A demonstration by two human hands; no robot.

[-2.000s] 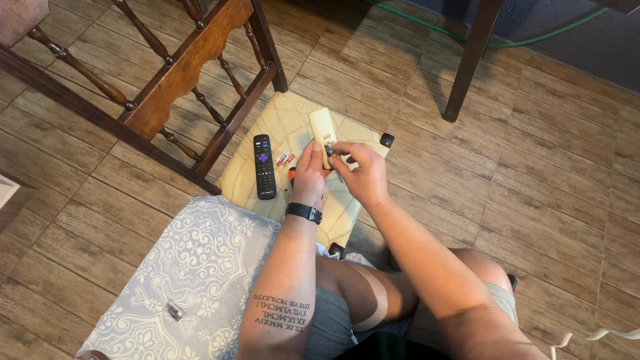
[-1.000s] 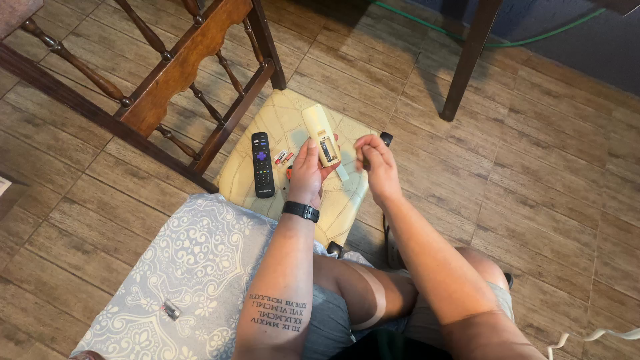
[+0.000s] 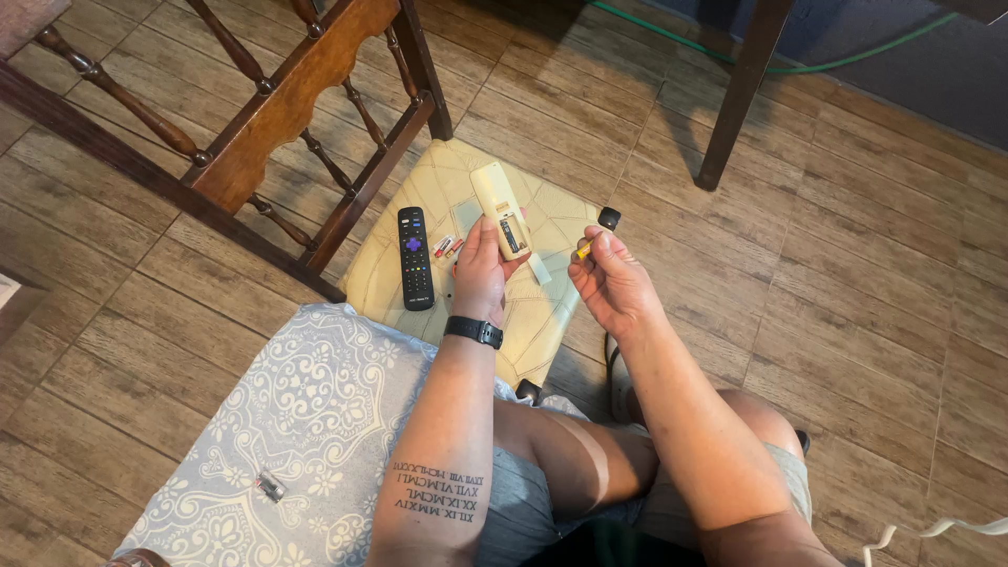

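My left hand [image 3: 486, 268] holds a cream remote control [image 3: 494, 193], back side up, above the chair seat. Its battery compartment is uncovered, and one dark battery [image 3: 510, 235] shows inside. To the right, my right hand [image 3: 610, 279] pinches a yellow battery [image 3: 584, 250] between thumb and fingers, apart from the remote. A black remote control [image 3: 415, 258] with a purple direction pad lies face up on the seat. Beside it are small red and silver batteries [image 3: 449, 247]. A pale flat piece, perhaps the battery cover [image 3: 539, 269], lies right of my left hand.
The cream patterned chair seat [image 3: 378, 276] lies below my hands, with a wooden chair back [image 3: 260, 102] at its left. Nearer me, a blue-and-white patterned cloth [image 3: 315, 394] bears small silver batteries [image 3: 270, 487]. A dark table leg [image 3: 740, 102] and a green hose [image 3: 858, 59] are at upper right.
My right hand has moved away from the cream remote and now shows a yellow battery in its fingers. The compartment, covered by my fingers two seconds ago, is in plain view.
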